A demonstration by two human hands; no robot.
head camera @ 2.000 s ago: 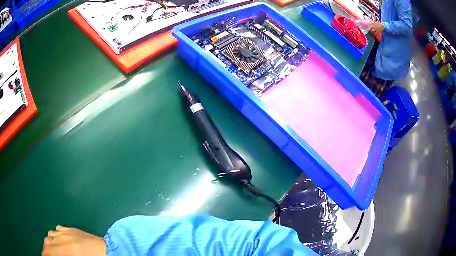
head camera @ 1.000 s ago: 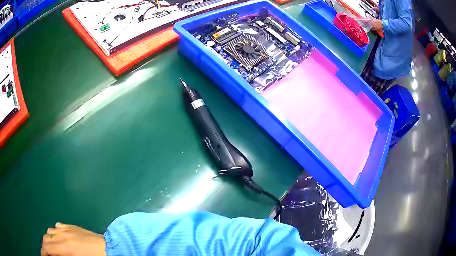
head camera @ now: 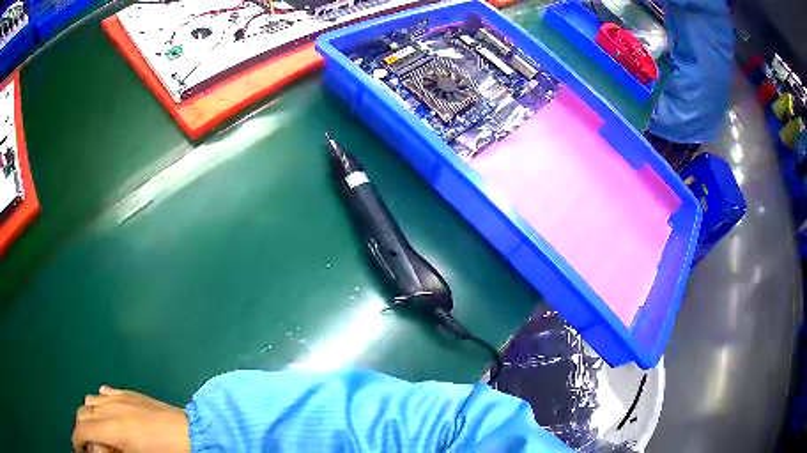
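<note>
My right hand (head camera: 128, 423) is at the lower left, at the end of a blue sleeve that crosses the bottom of the picture. Its fingers are bent and partly cut off by the lower edge, so I cannot tell if it holds anything. My left hand is out of the picture. A black electric screwdriver (head camera: 389, 248) lies on the green work surface (head camera: 221, 265), silver tip pointing away, cord running toward the lower right. No hand touches it.
A blue parts tray (head camera: 522, 234) with pink lining holds a motherboard (head camera: 460, 84). White panels (head camera: 221, 44) lie on orange-red foam pads (head camera: 217, 113). Silvery-black bags (head camera: 544, 376) are below the tray. A person in blue (head camera: 695, 80) stands at the upper right.
The left-hand panels have shifted left in the picture, while the tray and screwdriver have shifted slightly right. The person at the upper right has leaned over. My right hand stays nearly in place.
</note>
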